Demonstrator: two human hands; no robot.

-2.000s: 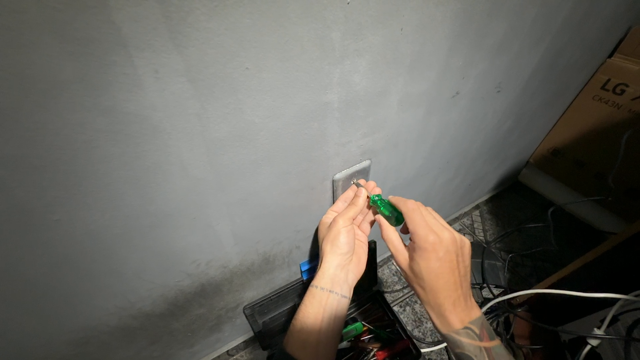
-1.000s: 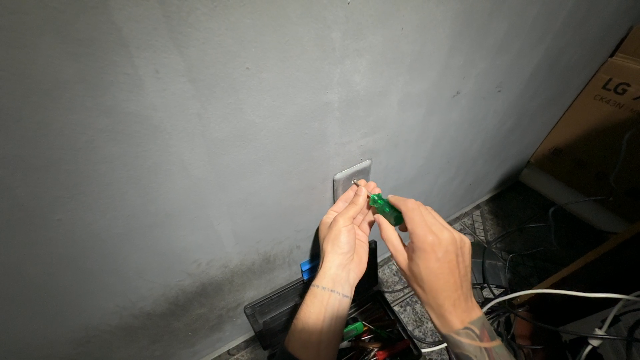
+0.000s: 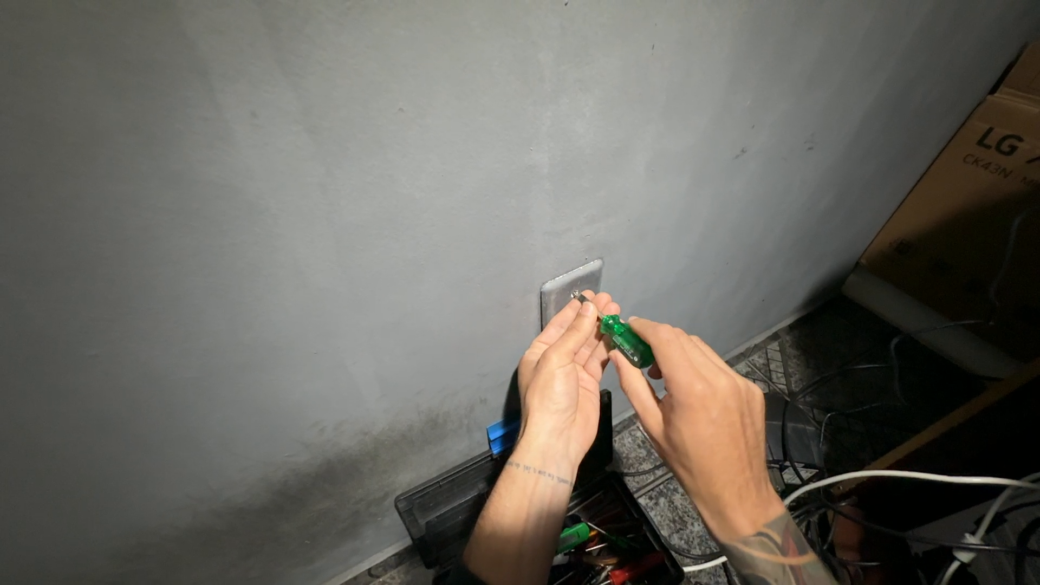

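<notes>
Low on the grey wall is a grey wall plate [image 3: 561, 294] with a small metal part at its middle. My left hand [image 3: 561, 382] is in front of the plate, thumb and fingertips pinching the metal shaft of a stubby screwdriver near that part; exactly what the fingertips touch there is too small to tell. The screwdriver's green translucent handle [image 3: 628, 341] is held between the thumb and fingers of my right hand [image 3: 703, 406]. Its tip points up and left at the plate's middle. The lower part of the plate is hidden behind my left hand.
Below my left forearm lies an open black toolbox [image 3: 455, 496] holding green- and red-handled tools. A blue object [image 3: 502, 436] stands by its lid. White cable [image 3: 910, 478] and tangled black cables lie at the lower right, near a cardboard box [image 3: 951, 187] against the wall.
</notes>
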